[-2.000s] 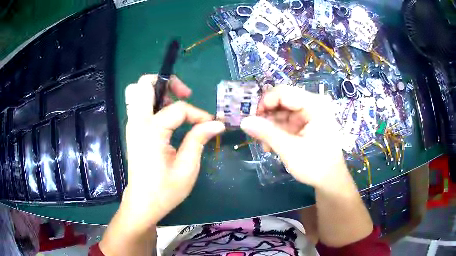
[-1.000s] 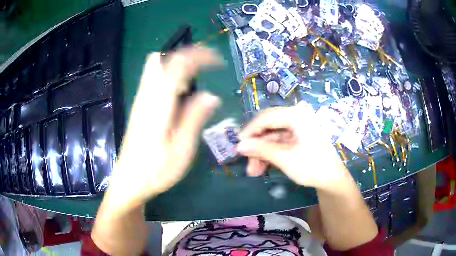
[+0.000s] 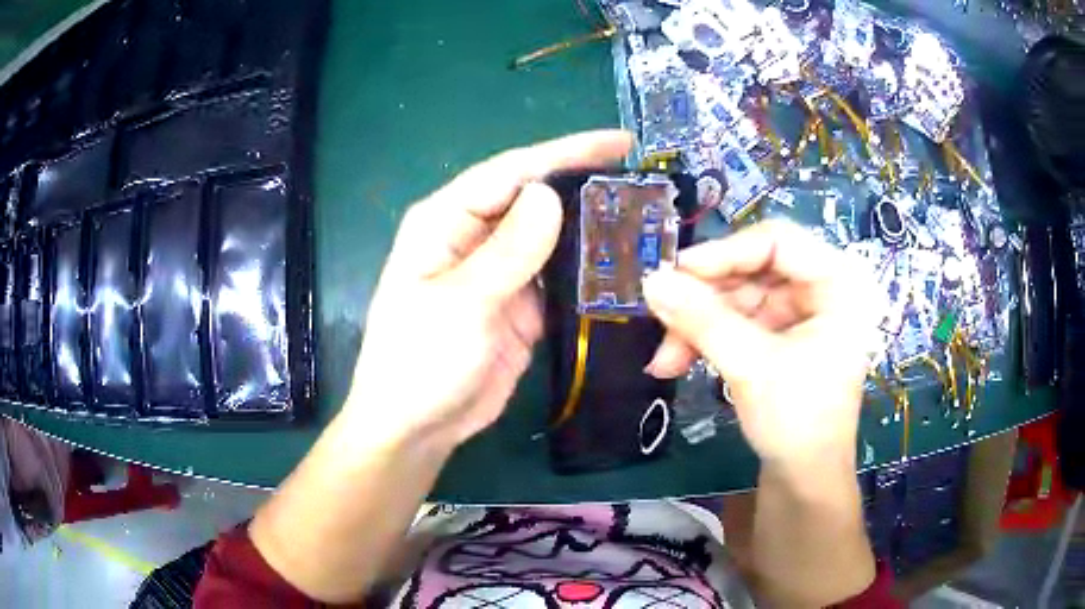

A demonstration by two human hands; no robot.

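Observation:
A black oblong housing stands lengthwise in front of me, with a white oval ring near its lower end. My left hand grips its upper left side. A circuit board with a brownish face and small blue parts lies over the housing's upper part. My right hand pinches the board's lower right edge between thumb and fingers. An orange flex cable hangs from the board down over the housing. Whether the board is seated in the housing I cannot tell.
A black blister tray with glossy pockets lies at the left. A pile of board assemblies with orange strips spreads on clear plastic at the right. A loose orange strip reaches from it. A black fan stands at the right edge.
My left hand has taken hold of the black housing and brought it in front of me. The board, still in my right hand, has moved up and right and is now over the housing.

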